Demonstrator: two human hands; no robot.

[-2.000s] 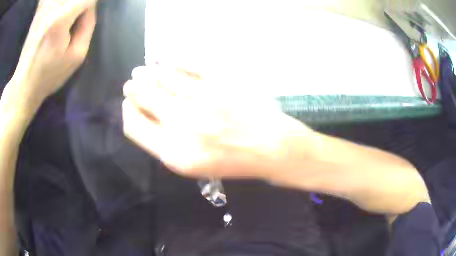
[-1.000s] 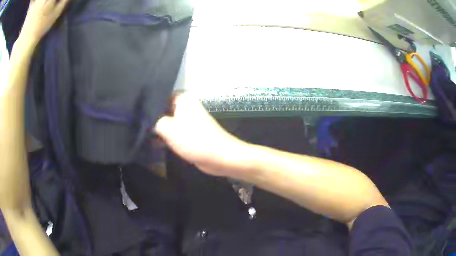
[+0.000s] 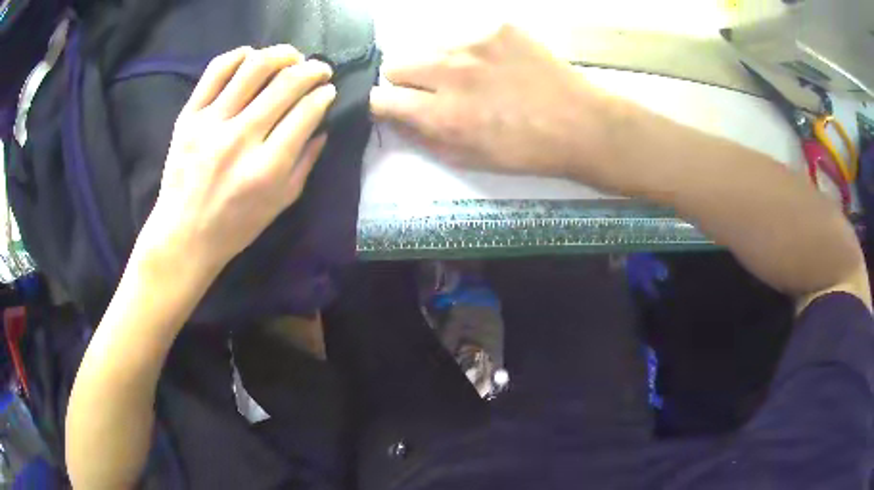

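A dark navy-black garment (image 3: pixel 125 115) with purple-blue seam lines lies over the left part of the white table (image 3: pixel 431 187) and hangs over its front edge. My left hand (image 3: pixel 240 144) lies on the garment, fingers bent, fingertips on the cloth near its right edge. My right hand (image 3: pixel 489 105) is at the garment's right edge, thumb and forefinger close to the cloth; whether they pinch it cannot be told. A small white label (image 3: pixel 38 86) shows at the upper left, and another white tag (image 3: pixel 249 392) hangs below.
Scissors with red and orange-yellow handles (image 3: pixel 832 158) lie at the right of the table. A pale machine part (image 3: pixel 824 38) stands at the upper right. The green ruler-marked edge (image 3: pixel 537 228) crosses the front. Something red (image 3: pixel 15 335) shows at the lower left.
My left hand has moved from the upper left corner onto the garment near its right edge. My right hand has moved up and right from the table's front edge. The garment has shifted and its ribbed end no longer shows.
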